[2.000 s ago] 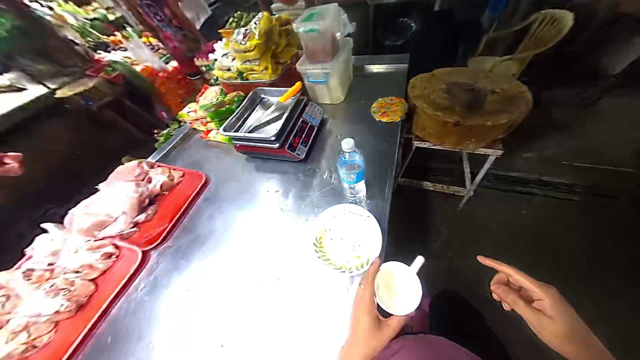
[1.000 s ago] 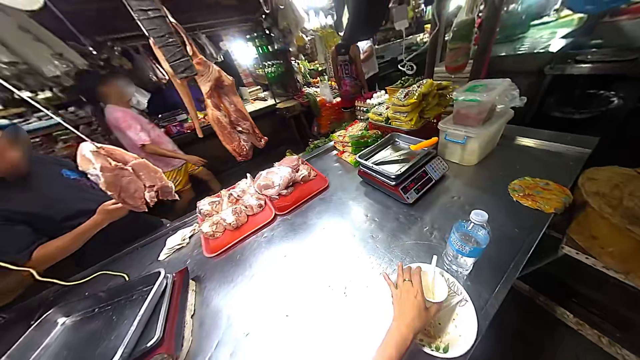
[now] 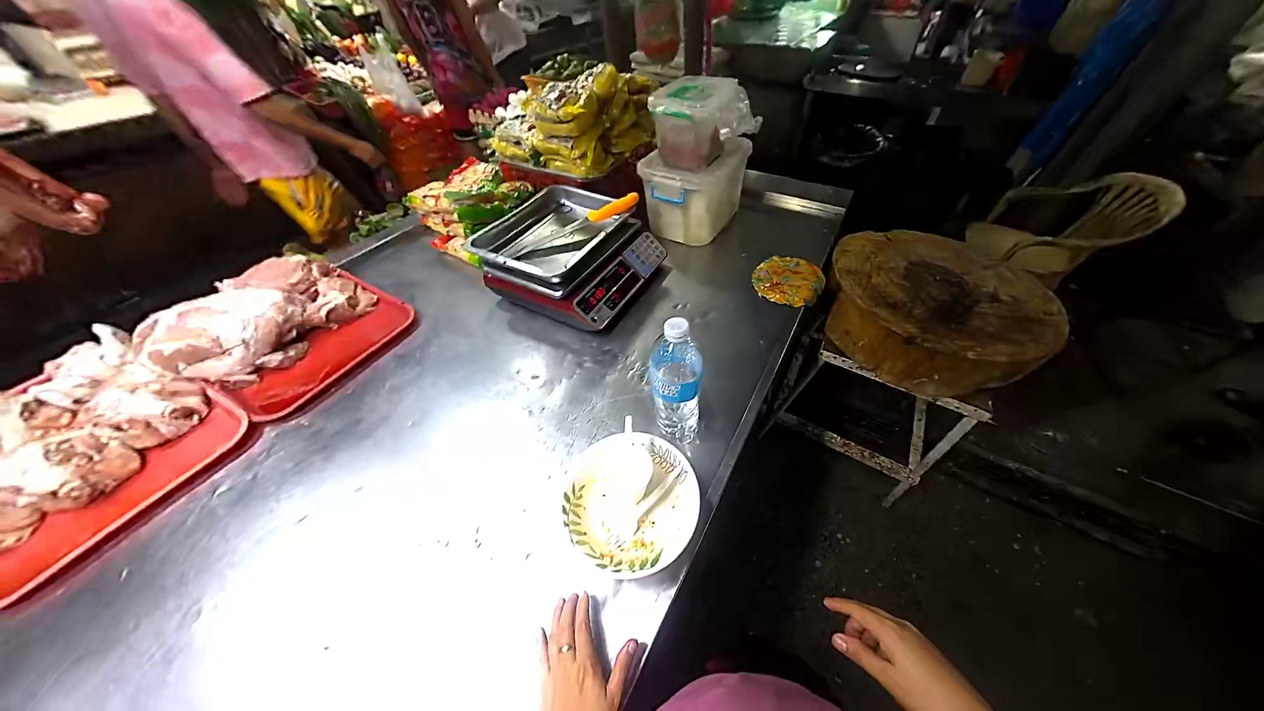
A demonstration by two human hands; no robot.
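Note:
My left hand lies on the metal tabletop near its front edge, palm down, holding nothing, fingers slightly apart, a ring on one finger. Just beyond it is a white plate with a leaf pattern and food scraps. A pale utensil lies on the plate; a white cup-like shape there blends into it. A water bottle with a blue label stands upright behind the plate. My right hand is beyond the table's right edge, above the floor, empty, index finger extended and the others loosely bent.
Red trays of raw poultry stand at left. A digital scale bears a metal tray with an orange-handled knife. Behind are packaged goods and plastic tubs. Right: a round wooden block on a stand, and a chair. A person in pink stands across the table.
My left hand held a white cup two seconds ago and was at the cup over the plate one second ago; now it rests empty nearer me. The view has swung left and back right.

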